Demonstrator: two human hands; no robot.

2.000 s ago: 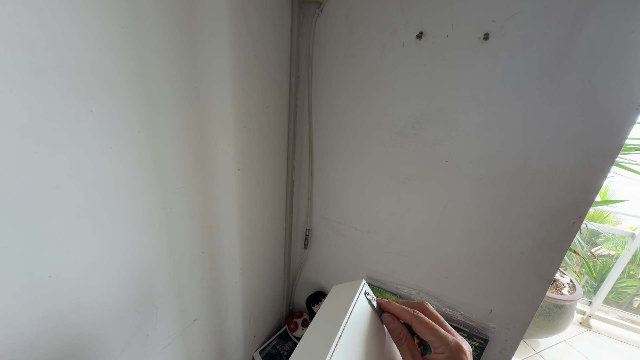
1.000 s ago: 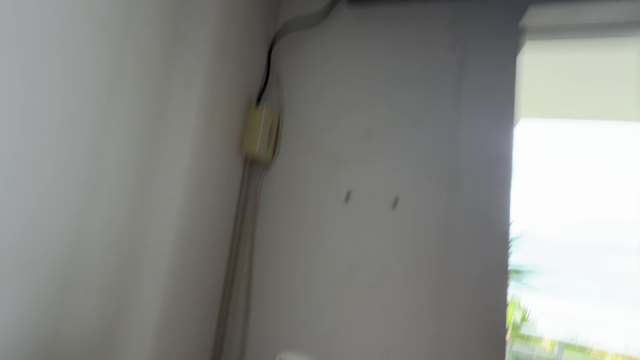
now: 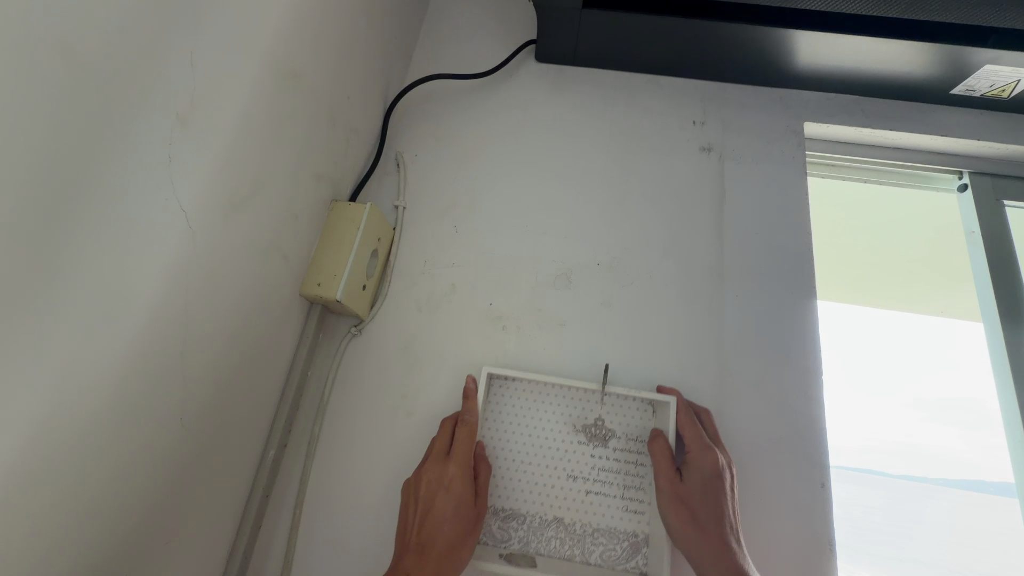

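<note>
Both hands hold a white box frame (image 3: 572, 464) up against the wall, low in the view. Its inner panel has a dotted pattern, a crown ornament (image 3: 598, 431), some script writing and a paisley band near the bottom. My left hand (image 3: 444, 488) grips the left side, with the index finger pointing up along the edge. My right hand (image 3: 702, 488) holds the right side, its thumb over the front rim. A thin dark metal piece (image 3: 606, 378) sticks up at the frame's top edge; whether it is fixed to the frame or the wall I cannot tell.
On the left, a cream electrical box (image 3: 346, 260) sits near the wall corner, with a black cable (image 3: 436, 78) running up to a dark appliance (image 3: 680, 52) overhead. Conduit (image 3: 280, 432) and a pale cable (image 3: 320, 424) run down from it. A sliding window (image 3: 980, 320) is at right.
The view has tilted up to a higher part of the wall. Two seconds ago one hand showed on a white object low down; now both hands hold the box frame against the wall.
</note>
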